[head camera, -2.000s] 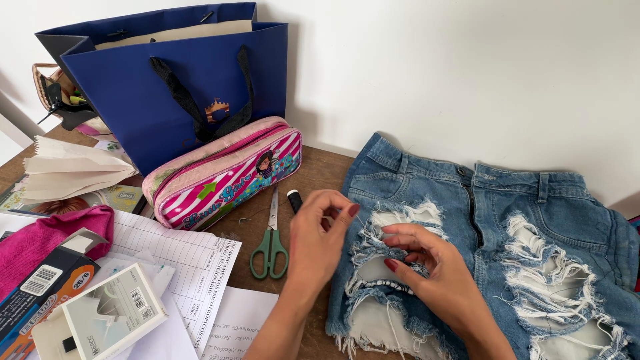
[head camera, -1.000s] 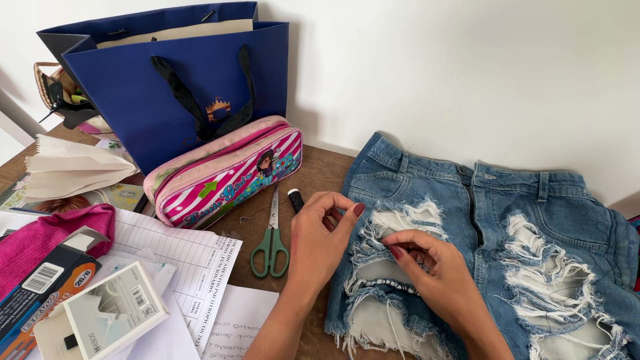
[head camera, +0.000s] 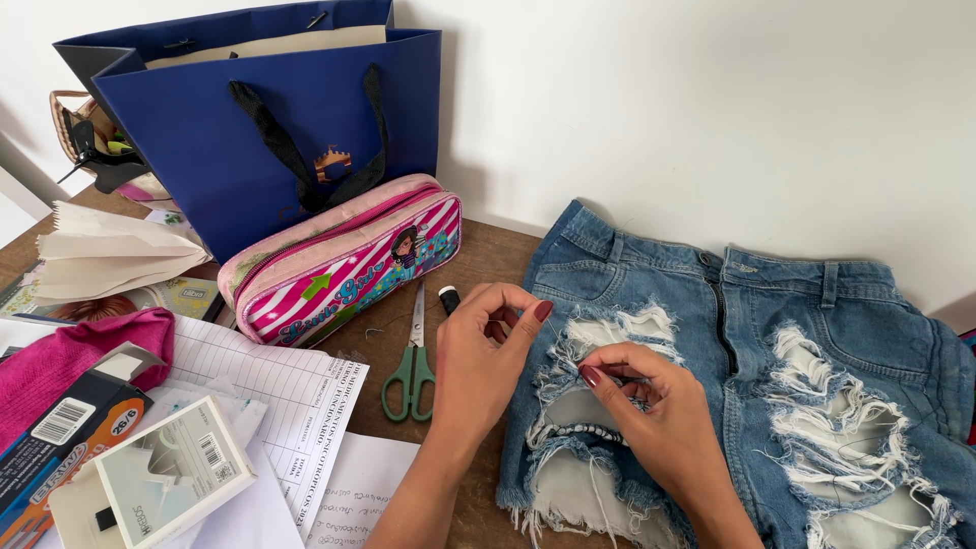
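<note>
Ripped blue denim shorts (head camera: 732, 427) lie with the waistband toward the wall, white frayed threads across their holes. My left hand (head camera: 496, 335) is raised over their left edge, thumb and index finger pinched on what looks like a thin dark thread. Above the frayed holes, my right hand (head camera: 640, 389) has its thumb and index fingertips together; whatever is between them is too small to tell. A black thread spool (head camera: 449, 299) stands behind my left hand. Green-handled scissors (head camera: 412, 366) lie on the wooden table (head camera: 488, 248) beside my left wrist.
A striped pink pencil case (head camera: 351, 267) rests before a blue paper bag (head camera: 305, 137) against the wall (head camera: 686, 107). Printed and handwritten sheets (head camera: 328, 389), a small white box (head camera: 164, 480), a dark staples box (head camera: 61, 450) and magenta cloth (head camera: 114, 347) cover the left side.
Two seconds ago my right hand's thumb and index finger were apart; now their tips are together. My left hand stays in nearly the same place.
</note>
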